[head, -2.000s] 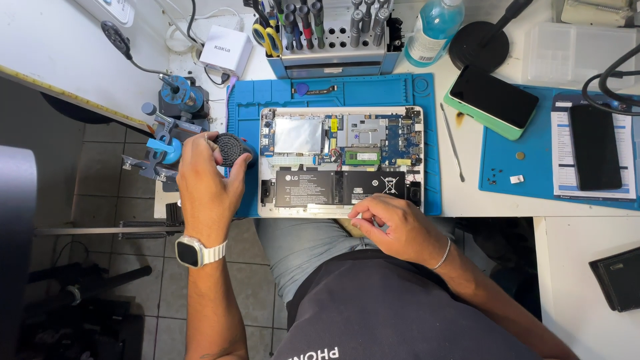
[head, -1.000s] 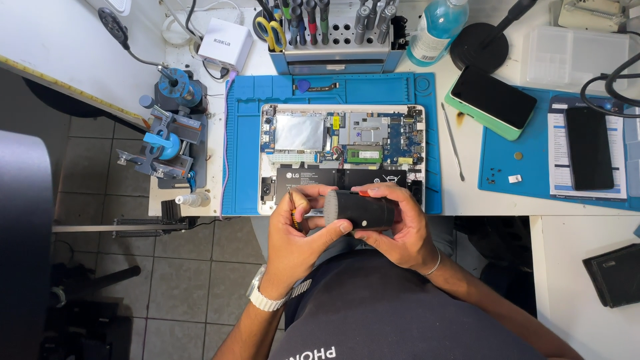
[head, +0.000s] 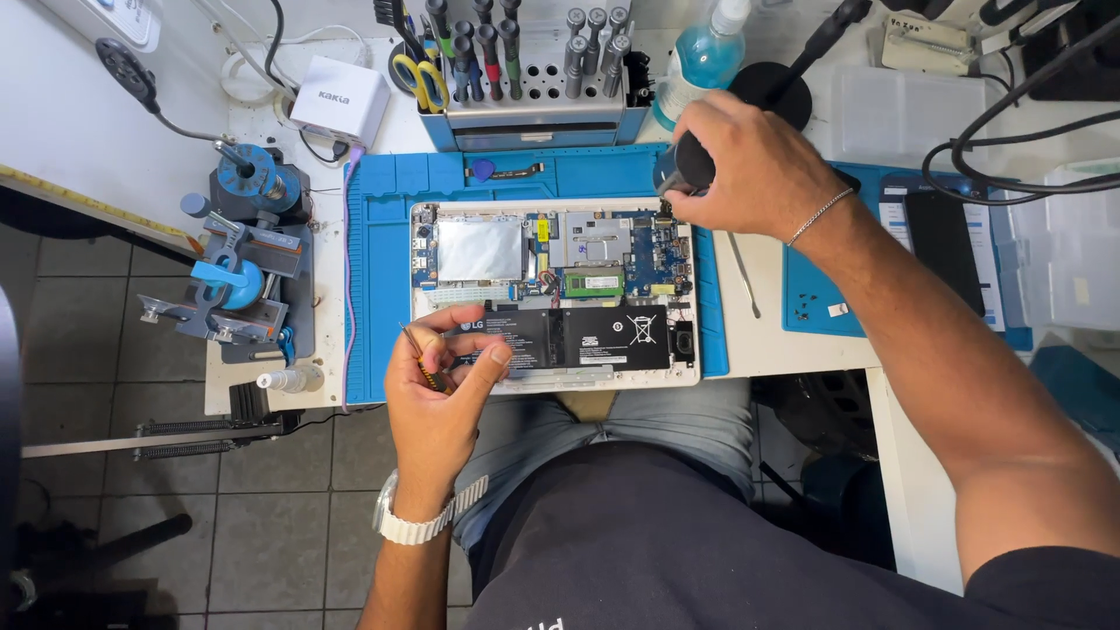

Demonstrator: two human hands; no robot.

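An opened laptop lies on a blue silicone repair mat, its circuit boards, green memory module and black LG battery exposed. Over the battery's left end is my left hand, palm partly up. A thin screwdriver with a yellow and black handle is held in its curled fingers; thumb and forefinger are apart. My right hand is above the laptop's top right corner, gripping a dark cylindrical object, tilted and partly hidden by the fingers.
Behind the mat stands a tool rack with screwdrivers and yellow scissors. A bottle of blue liquid is beside it. Board holders stand left. A metal spudger and a dark phone lie right.
My hands have moved apart from the dark cylinder, which both touched a second ago. My right hand has carried it up and right, while my left has moved left with the screwdriver.
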